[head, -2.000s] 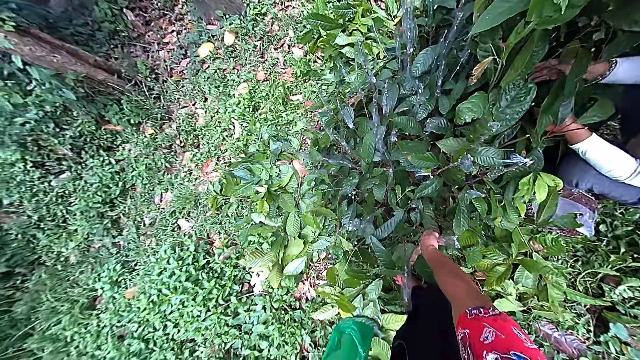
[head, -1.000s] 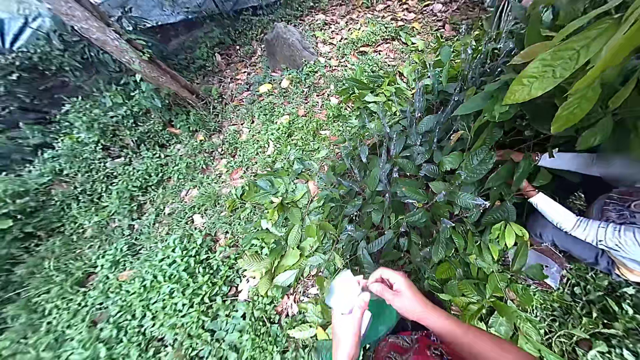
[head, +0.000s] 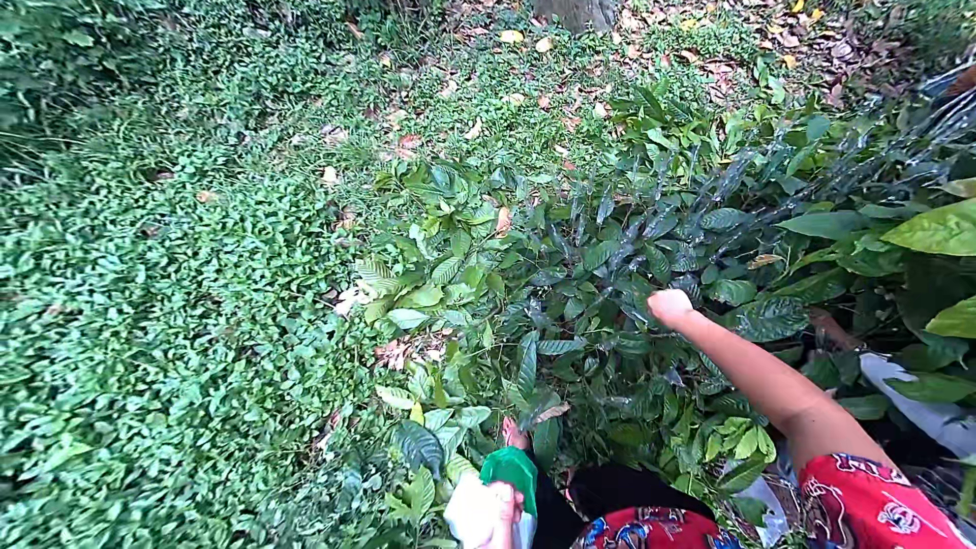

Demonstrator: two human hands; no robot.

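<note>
My right hand [head: 669, 306] reaches out over leafy seedlings [head: 610, 267], its fingers curled; whether anything is in it cannot be told. Clear plastic strips or sleeves [head: 732, 179] stand among the dark leaves beyond that hand. Near the bottom edge, my left hand [head: 505, 503] is closed on a white plastic bag [head: 469, 511], overexposed and partly blurred. A green piece of fabric or plastic [head: 511, 473] lies against the bag.
Another person's hand [head: 831, 329] and white sleeve [head: 915, 396] show among the leaves at right. Broad leaves [head: 942, 229] overhang the right edge. A stone [head: 576, 14] stands at the top. Low ground plants [head: 191, 328] cover the left side.
My hands were together at the white thing one second ago; now my right hand is extended away over the seedlings and my left stays low with the bag. The view has tilted downward.
</note>
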